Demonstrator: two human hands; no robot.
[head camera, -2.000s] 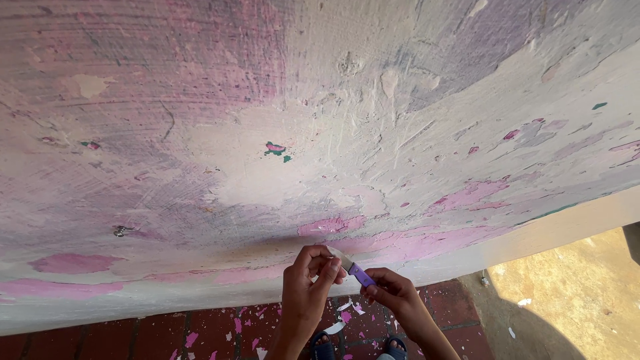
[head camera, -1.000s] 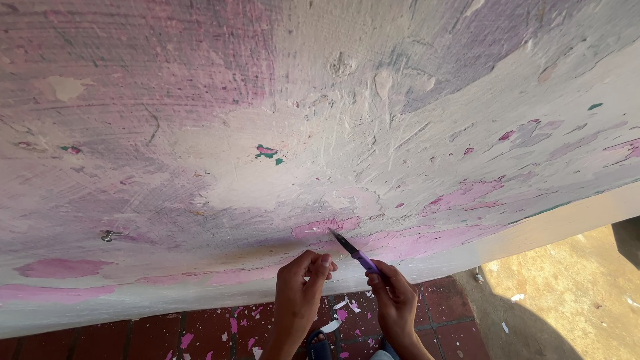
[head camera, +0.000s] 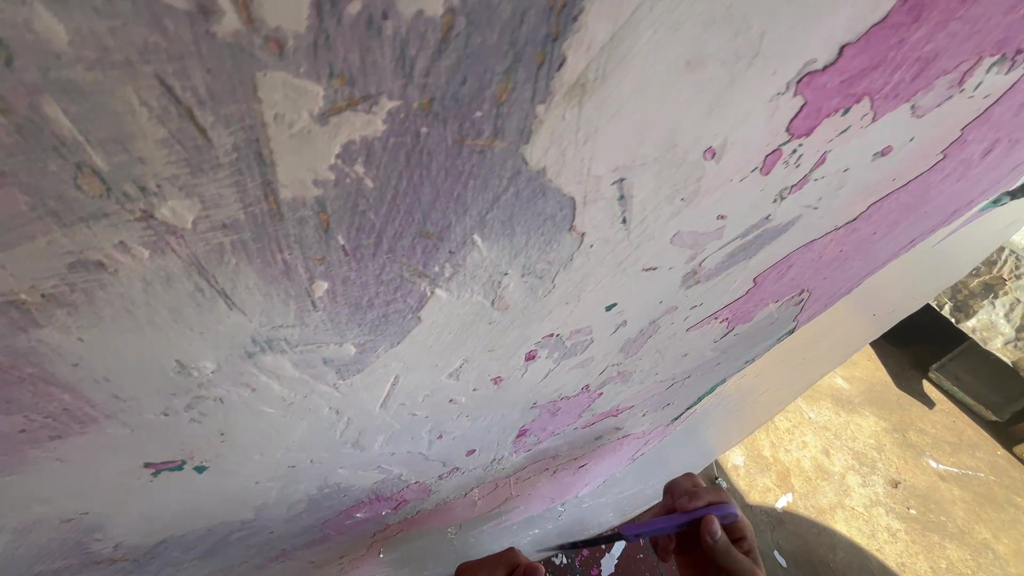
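My right hand (head camera: 704, 524), at the bottom of the head view, is closed around the purple handle of a small knife (head camera: 672, 522). Its dark blade points left, toward my left hand (head camera: 500, 562), which lies partly below the frame edge near the blade tip. Whether that hand holds anything is hidden. Above both hands spreads a painted wall (head camera: 480, 336) with white, lilac and pink areas, where paint has peeled in patches. A pink patch (head camera: 380, 508) lies above my left hand.
Brown tiled floor strewn with paint flakes (head camera: 612, 558) shows between the hands. At the right, past the wall's lower edge, lies sunlit concrete ground (head camera: 848, 448) with a dark rectangular block (head camera: 980, 380) and pale rock (head camera: 988, 296).
The view has swung far to the right along the wall. The knife stays in my right hand; its blade pointed up at a pink patch one second ago and now points left.
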